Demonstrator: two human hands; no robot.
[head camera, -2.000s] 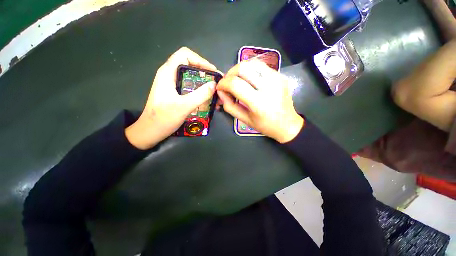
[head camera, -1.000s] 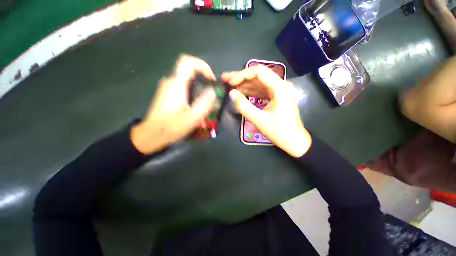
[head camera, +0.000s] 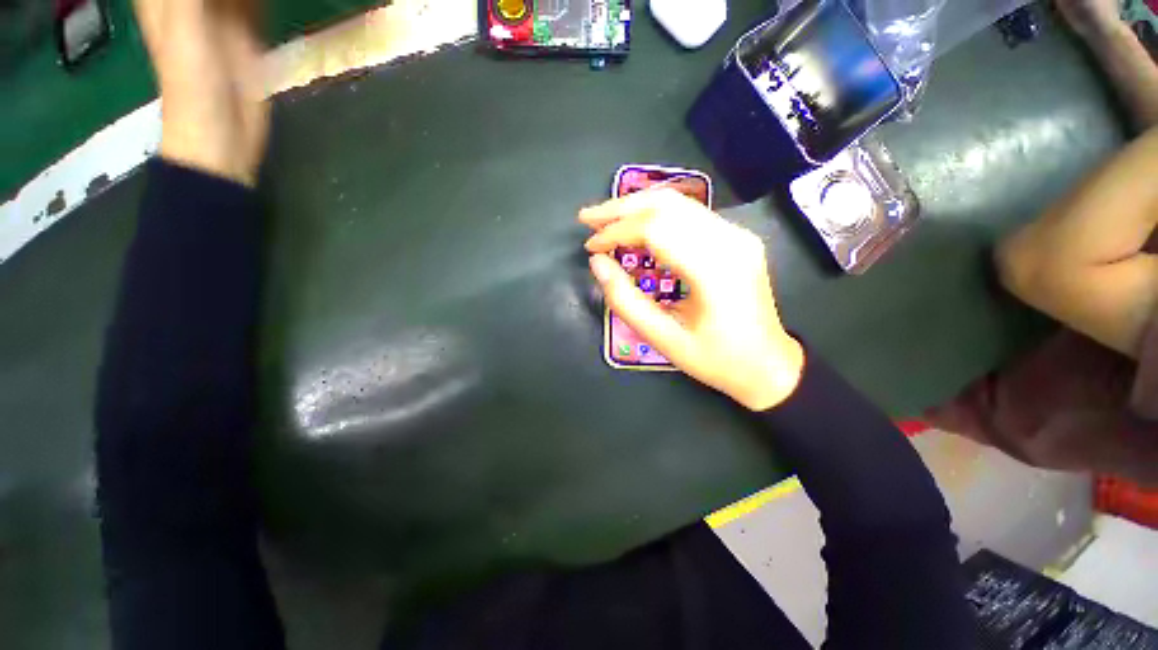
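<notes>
My left hand (head camera: 210, 83) is stretched out to the upper left over the belt's white edge, blurred and cut off by the top edge; what it holds, if anything, cannot be seen. My right hand (head camera: 705, 292) is above the lit smartphone (head camera: 645, 340), with thumb and fingers apart and nothing visible between them. A half-assembled handheld unit (head camera: 568, 26), with a green board and a red end with a gold ring, lies at the top, cut off by the edge.
A dark-blue parts bin (head camera: 747, 133) with small black pieces stands upper right, beside a clear plastic case (head camera: 876, 210) and a plastic bag (head camera: 904, 45). A white rounded object (head camera: 690, 15) is at the top. Another dark unit (head camera: 84, 28) lies on the green belt. A person's arm (head camera: 1092, 241) rests at right.
My left hand has moved from the middle to the upper left, and the unit is gone from between my hands. My right hand stays over the phone. More of the upper unit shows.
</notes>
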